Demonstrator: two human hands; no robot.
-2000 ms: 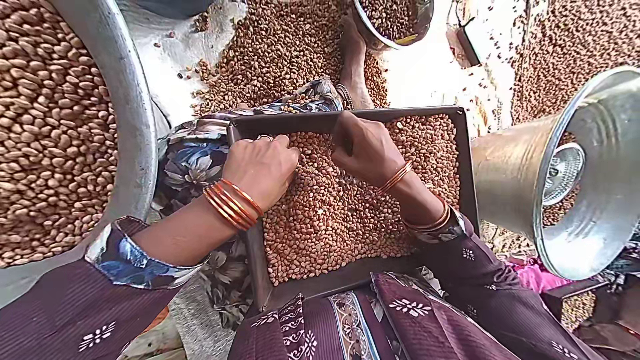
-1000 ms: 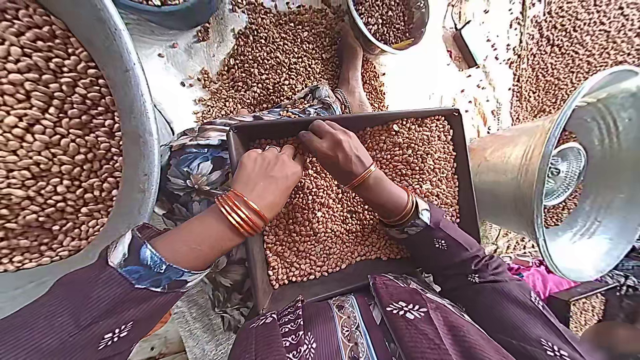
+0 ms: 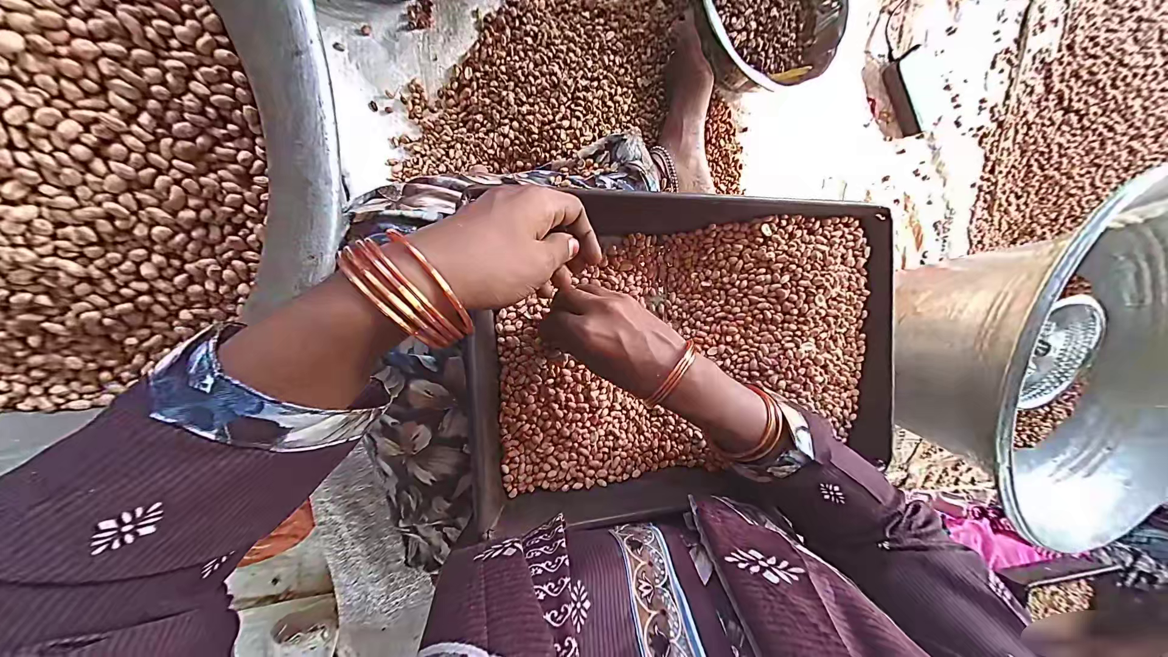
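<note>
A dark rectangular tray (image 3: pixel 680 208) rests on my lap, with a layer of small reddish-brown nuts or seeds (image 3: pixel 776 310) in it. Over the tray's upper left part is my left hand (image 3: pixel 511 242), its fingers bent and thumb against them. My right hand (image 3: pixel 616 333) lies just below and right of it, low over the seeds, fingers curled. The fingertips of both hands meet or nearly meet. Whether either hand pinches a seed is too small to tell.
At left stands a large metal basin (image 3: pixel 306 137) of bigger brown seeds. A metal pot (image 3: pixel 958 338) lies on its side at right, a perforated disc (image 3: pixel 1063 351) within. Beyond the tray are a seed heap (image 3: pixel 547 82), a bare foot (image 3: pixel 689 109) and a metal bowl (image 3: pixel 785 78).
My right hand has come down and left from the tray's upper edge, over the seeds. My left hand now sits higher, by the upper left corner.
</note>
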